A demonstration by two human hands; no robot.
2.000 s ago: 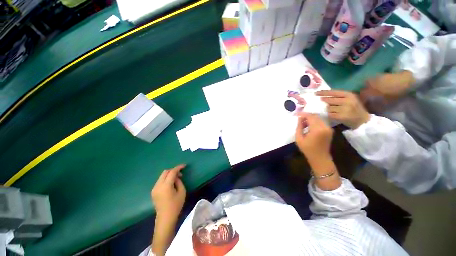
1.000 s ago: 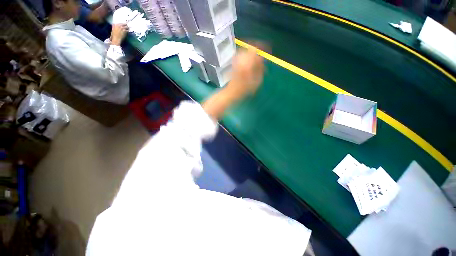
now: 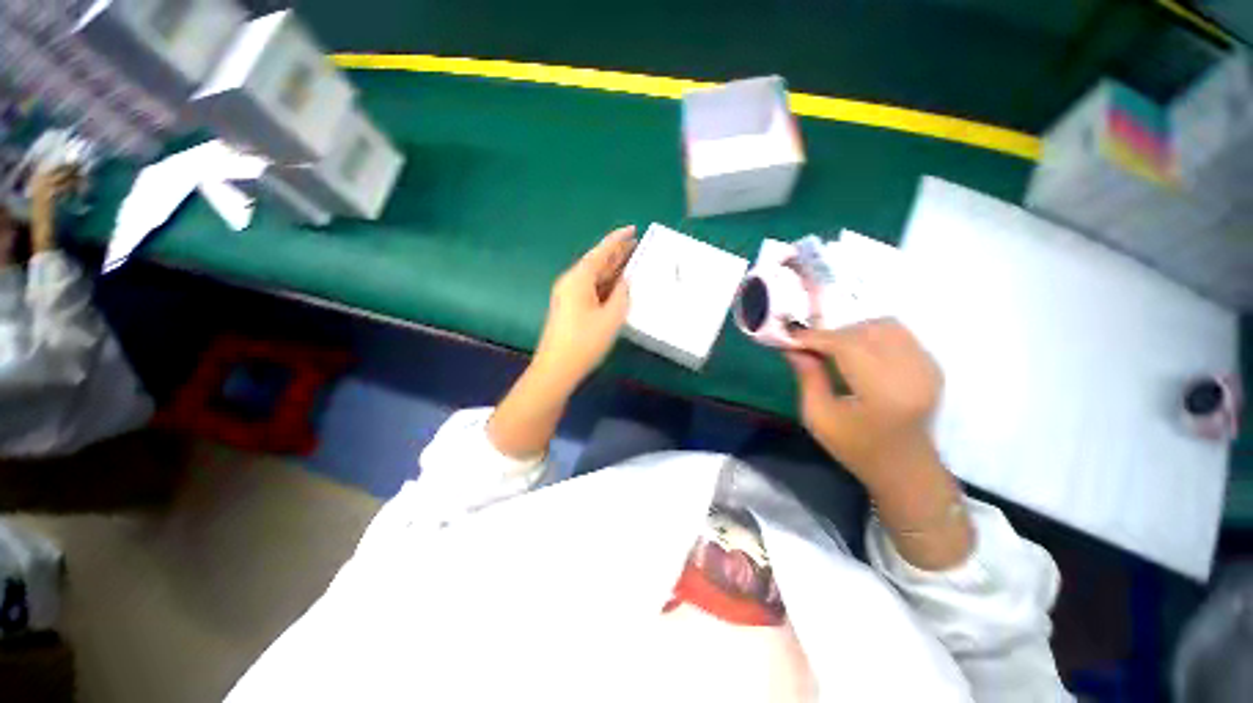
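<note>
My left hand (image 3: pixel 583 305) grips the left side of a white palm-sized box (image 3: pixel 682 297) above the green bench's near edge. My right hand (image 3: pixel 871 392) holds a smartwatch (image 3: pixel 771 304) with a round black face and pale pink band by its lower side, just right of the box. An open white box (image 3: pixel 742 146) with a coloured edge stands on the bench behind them. White printed leaflets (image 3: pixel 862 271) lie behind the watch, partly hidden by it.
A white foam mat (image 3: pixel 1058 371) lies at right with another smartwatch (image 3: pixel 1208 398) on it. Colour-edged boxes (image 3: pixel 1110 151) stand behind the mat. White-grey boxes (image 3: pixel 293 103) are stacked at left beside paper scraps (image 3: pixel 173 197). A red stool (image 3: pixel 256 396) and another person's hand (image 3: pixel 52 188) are at left.
The view has swung left and partly back. My left hand, empty two seconds ago and blurred near the left stack one second ago, now holds the white box. My right hand has brought a watch beside it.
</note>
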